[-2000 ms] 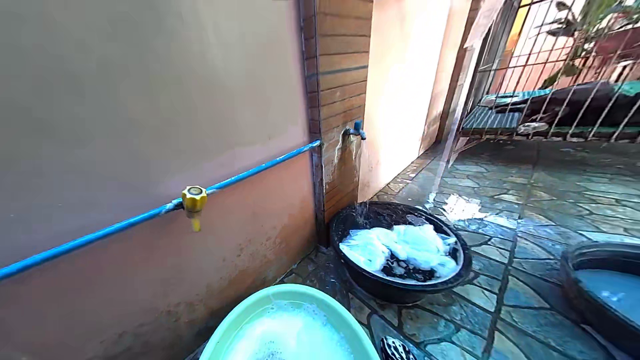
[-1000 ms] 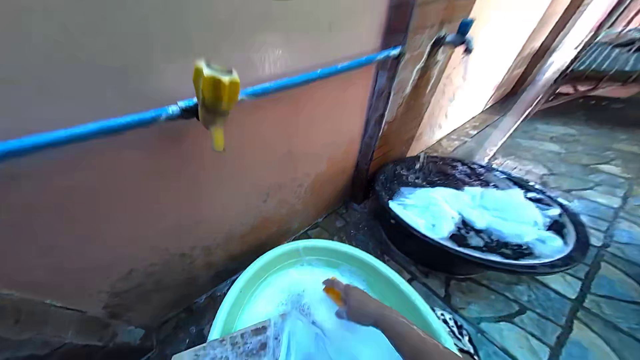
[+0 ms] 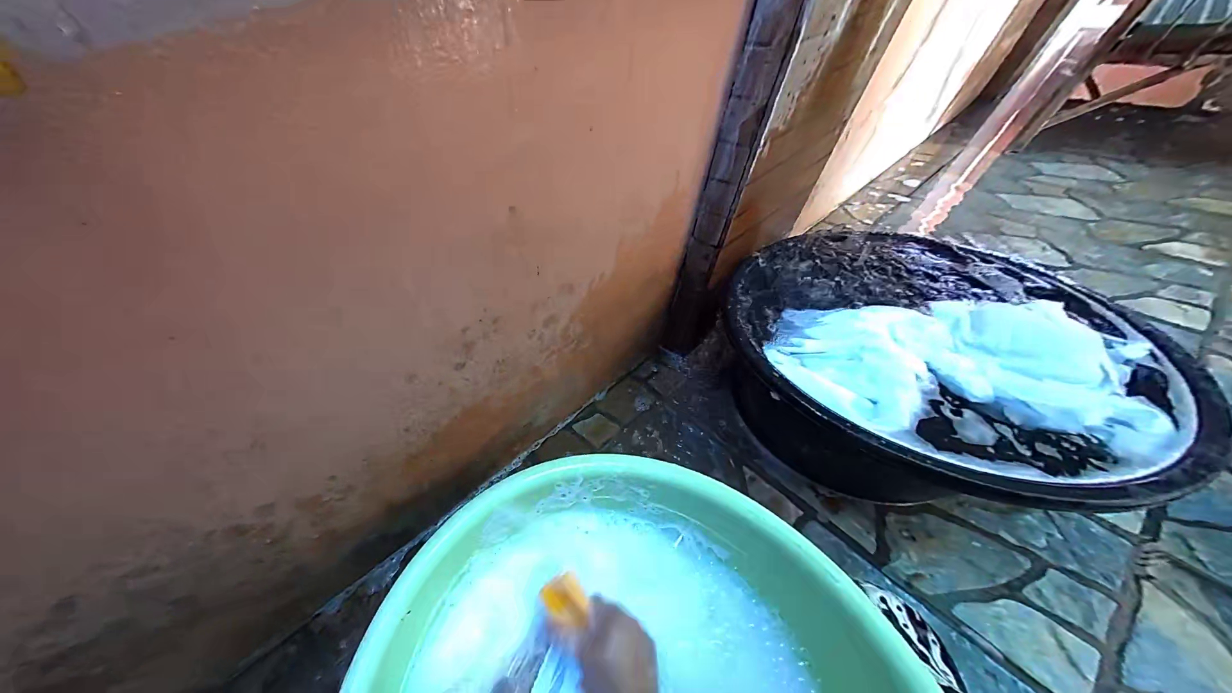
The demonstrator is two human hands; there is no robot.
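Observation:
A pale green plastic basin (image 3: 770,539) of sudsy water stands at the bottom centre. Over its near part is my right hand (image 3: 618,647), motion-blurred, with a small orange block (image 3: 565,601) in its fingers; whether this is soap or a brush is unclear. Beside and below the hand, a bit of whitish-blue wet cloth (image 3: 556,674) shows at the frame's lower edge. A dark blurred shape lies left of the cloth; I cannot tell whether it is my left hand.
To the right, a black tub (image 3: 818,409) holds white wet cloth (image 3: 1020,361) and foam. The stained orange wall (image 3: 385,241) rises behind and left of the basin. Wet stone paving (image 3: 1020,539) surrounds both vessels, and a black-and-white patterned thing (image 3: 912,630) sits by the basin's right side.
The view has turned down and closer to the basins. My right hand, absent at first, came into the basin with the orange block and is now lower in the picture.

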